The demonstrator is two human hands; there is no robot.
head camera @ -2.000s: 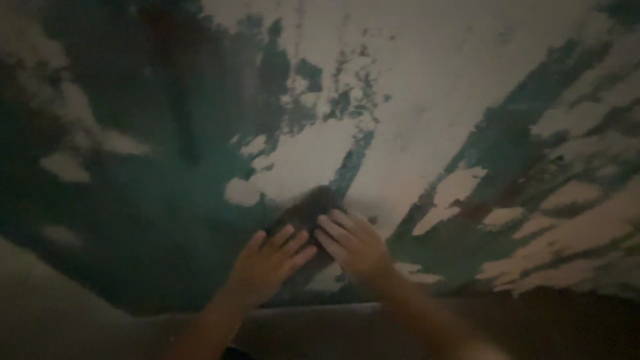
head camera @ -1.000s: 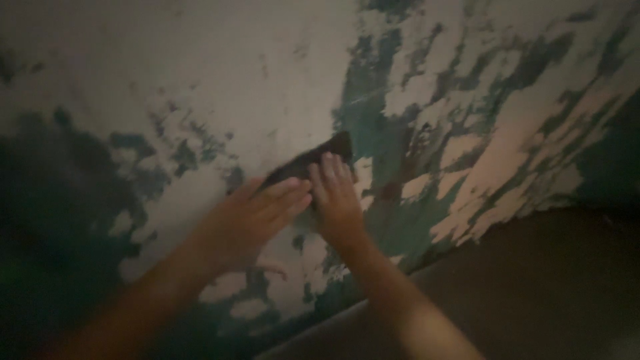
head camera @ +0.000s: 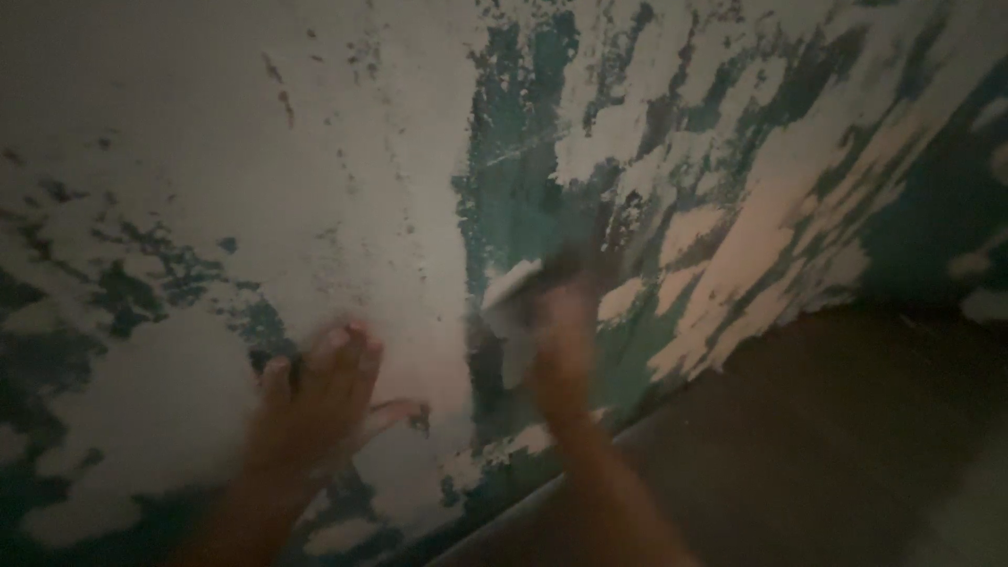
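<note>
My right hand (head camera: 563, 335) is blurred at the centre right, closed on a dark, flat, blade-like tool (head camera: 535, 287), perhaps a scraper or putty knife, that lies against the wall (head camera: 378, 197). The wall is patchy, with pale filler or plaster over dark green paint. Lower left, my left hand (head camera: 323, 390) rests on or close to the pale surface with its fingers spread and thumb out, holding nothing that shows. Blur and dim light hide the tool's handle and exact edge.
A narrow ledge or skirting edge (head camera: 504, 508) runs slantwise along the wall's foot. Dark brown floor (head camera: 787, 441) lies at the lower right. Beyond the patchy part, dark green wall (head camera: 929, 213) continues at the right.
Both hands were together on the dark tool in the earlier frames. Now my left hand is off it, apart on the wall to the left, and only my right hand holds it. The view has shifted.
</note>
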